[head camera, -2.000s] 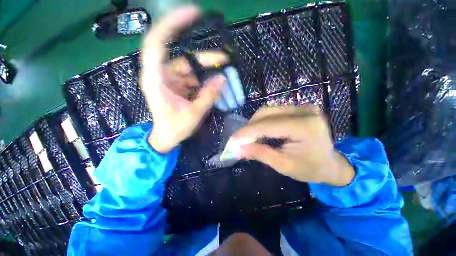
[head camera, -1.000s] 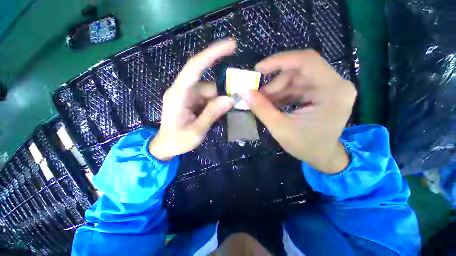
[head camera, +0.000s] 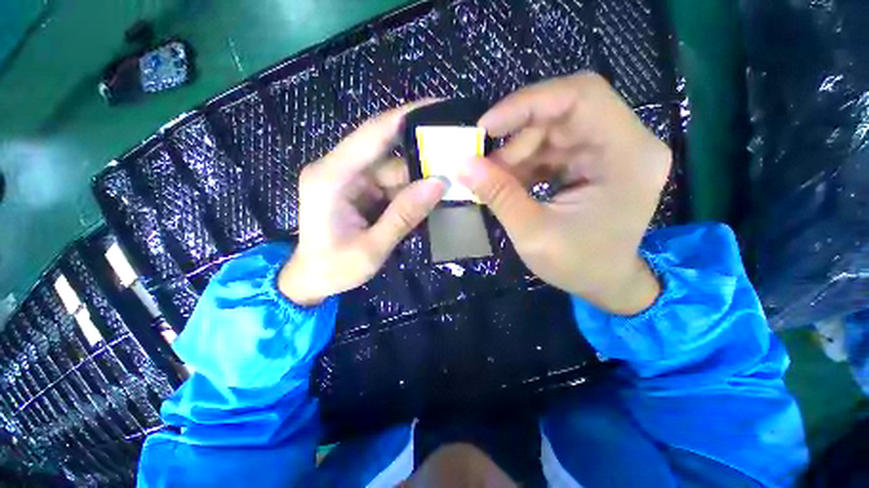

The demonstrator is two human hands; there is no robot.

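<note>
My left hand (head camera: 357,205) and my right hand (head camera: 576,186) are together over the black tray. Between them they hold a black front housing (head camera: 457,111), gripped at its two sides. A white display module (head camera: 451,152) with yellow side edges lies on the housing, and both thumbs press on its lower part. A grey flat half (head camera: 459,233) of the module hangs folded out below the thumbs. The fingers hide the housing's sides and most of its back.
The large black blister tray (head camera: 381,295) lies under my hands. A second blister tray (head camera: 57,362) at left holds several white display modules (head camera: 122,264). A part-assembled phone (head camera: 148,71) lies on the green belt (head camera: 257,29) at upper left. A dark shiny plastic sheet (head camera: 810,143) is at right.
The hands came together; the right hand moved up to the housing and module, which now lies flat and white side up. The phone on the belt has shifted left and slightly down.
</note>
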